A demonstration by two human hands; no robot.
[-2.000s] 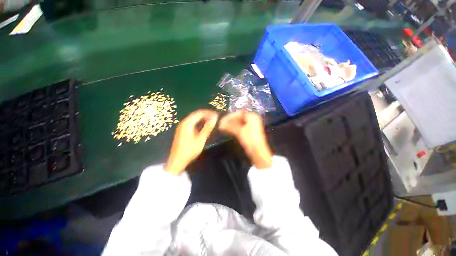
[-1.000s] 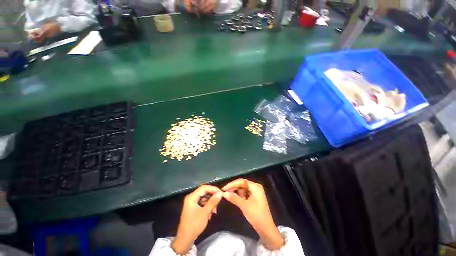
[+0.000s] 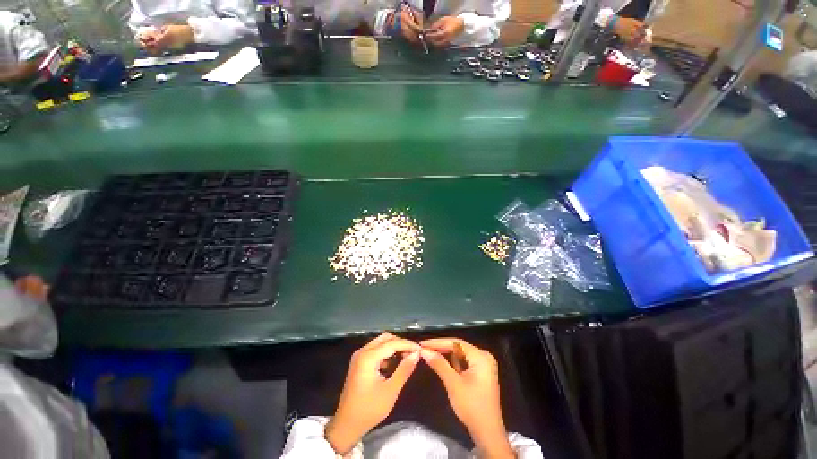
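Note:
My left hand point(image 3: 372, 387) is just below the bench edge, its fingers curled around a small dark piece that looks like a black plastic housing, mostly hidden. My right hand point(image 3: 470, 385) is beside it, with a short brass-coloured length of what look like tweezers point(image 3: 459, 355) showing between its fingers. The thumb and finger tips of both hands meet; what lies between them is too small to tell. A large loose pile of pale gold contact pieces point(image 3: 380, 246) lies on the green mat, with a smaller gold-and-black pile point(image 3: 495, 246) to its right.
A black blister tray point(image 3: 184, 238) lies left. Clear zip bags point(image 3: 555, 255) lie beside the small pile, then a blue bin point(image 3: 627, 224) with pale items. Stacked black trays point(image 3: 672, 376) stand below right. People's hands point(image 3: 434, 31) show across the bench; another person's sleeve point(image 3: 27, 318) is at left.
The view has swung right and up, showing more of the far bench. My hands went from over the bench edge near the small pile to below the edge, fingertips still together.

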